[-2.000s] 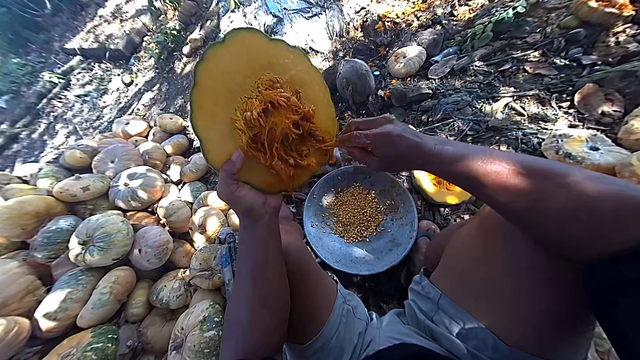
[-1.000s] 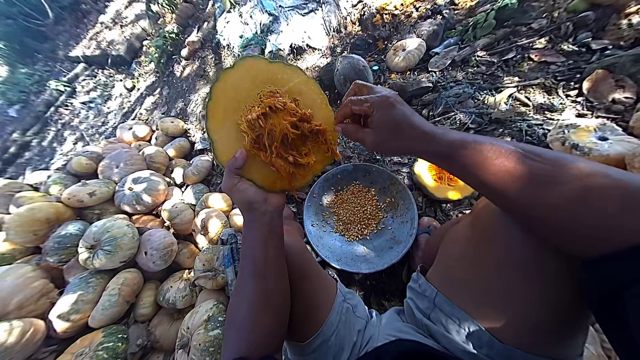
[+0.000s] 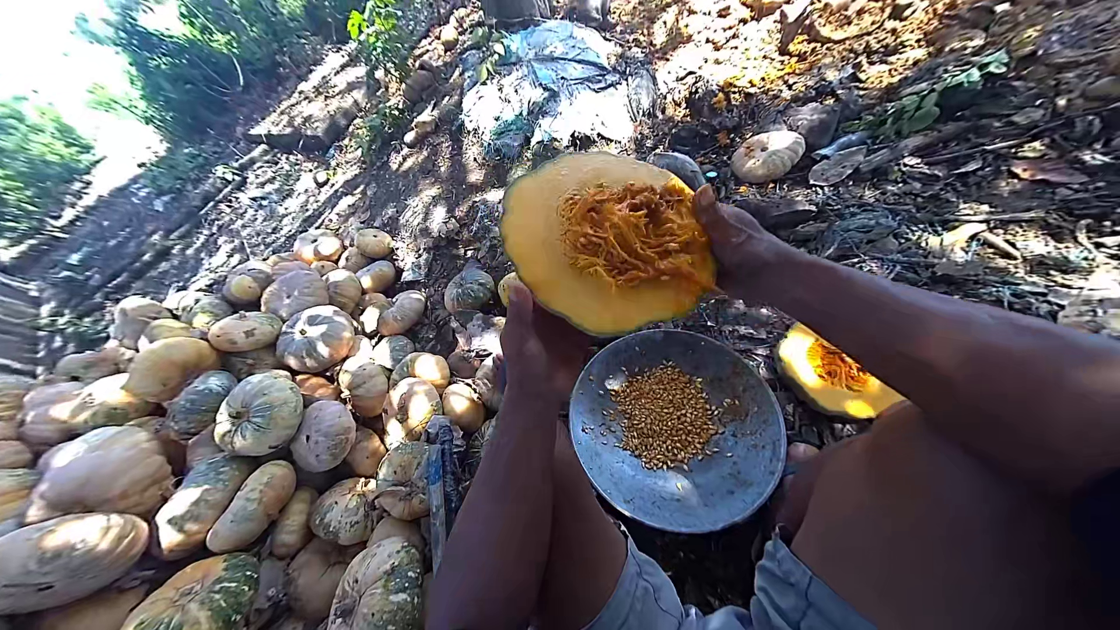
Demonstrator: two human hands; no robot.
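Note:
A halved pumpkin (image 3: 547, 241), its yellow flesh and stringy orange pulp facing up toward the camera, is held between both hands above a metal bowl. My left hand (image 3: 538, 346) grips its lower left rim, with the fingers hidden underneath. My right hand (image 3: 739, 241) holds the right edge, thumb near the rim. The round grey metal bowl (image 3: 682, 503) rests between my legs, and a heap of pumpkin seeds (image 3: 665, 416) lies in it. Another cut pumpkin piece (image 3: 809, 376), cut face up, is on the ground right of the bowl, partly behind my right forearm.
A large pile of whole pumpkins (image 3: 262, 411) covers the ground at the left. A blue-handled tool (image 3: 437, 490) stands beside my left forearm. Further off are a pale plastic sheet (image 3: 560, 83) and a single pumpkin (image 3: 767, 156). Leaf litter and twigs cover the ground at the right.
My right hand has moved from the pulp, where its fingers were bunched, to the pumpkin half's right edge and now holds it. The view has shifted, showing more at the upper left.

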